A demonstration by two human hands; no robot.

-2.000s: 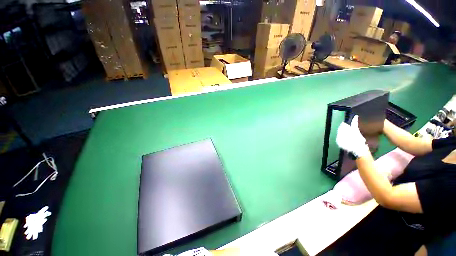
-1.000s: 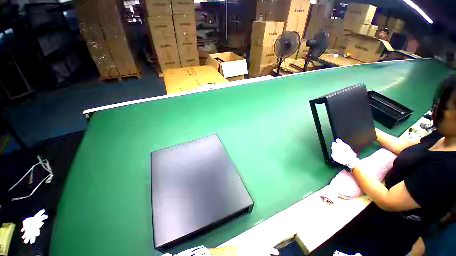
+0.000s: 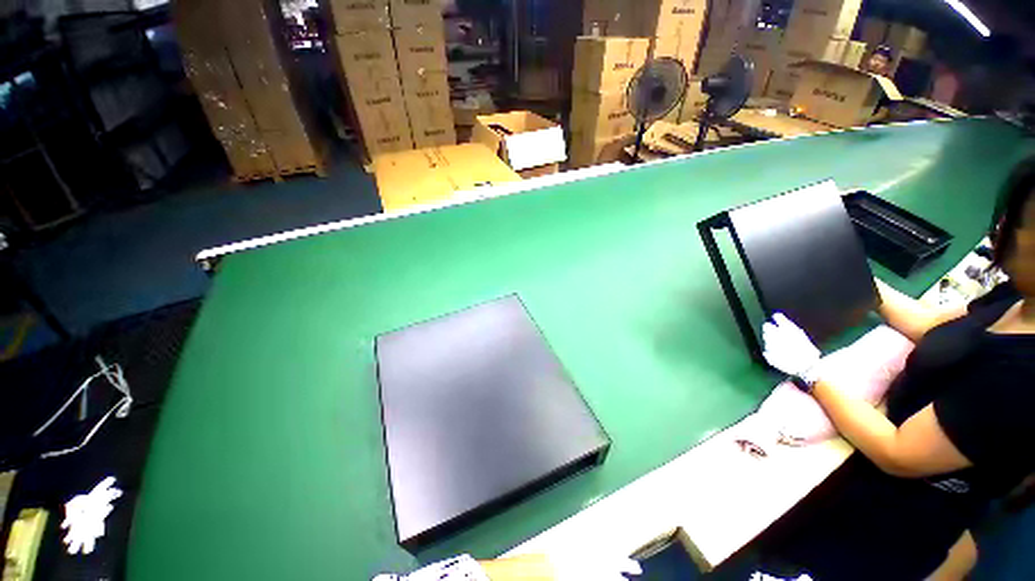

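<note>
A flat black housing (image 3: 488, 414) lies on the green belt, smooth face up, with a narrow opening in its near right side. My left hand (image 3: 437, 570), in a white glove, shows at the bottom edge, just below the housing's near corner. It is cut off, so its grip and any touch are hidden. A sliver of white glove (image 3: 781, 577) at the bottom edge further right may be my right hand; it is almost wholly out of the picture. A small white tip shows between them, too little to identify.
At right a person in black with white gloves tilts a second black housing (image 3: 806, 267) on the belt, beside a pink cloth (image 3: 840, 392) on the white ledge (image 3: 726, 488). An open black tray (image 3: 897, 233) lies beyond. White gloves (image 3: 91, 514) and a cord lie on the black mat. Cartons and fans stand opposite.
The near housing has shifted right and away along the belt. The other person's housing has tilted back from upright. The white sliver at lower right has appeared since the earliest frame.
</note>
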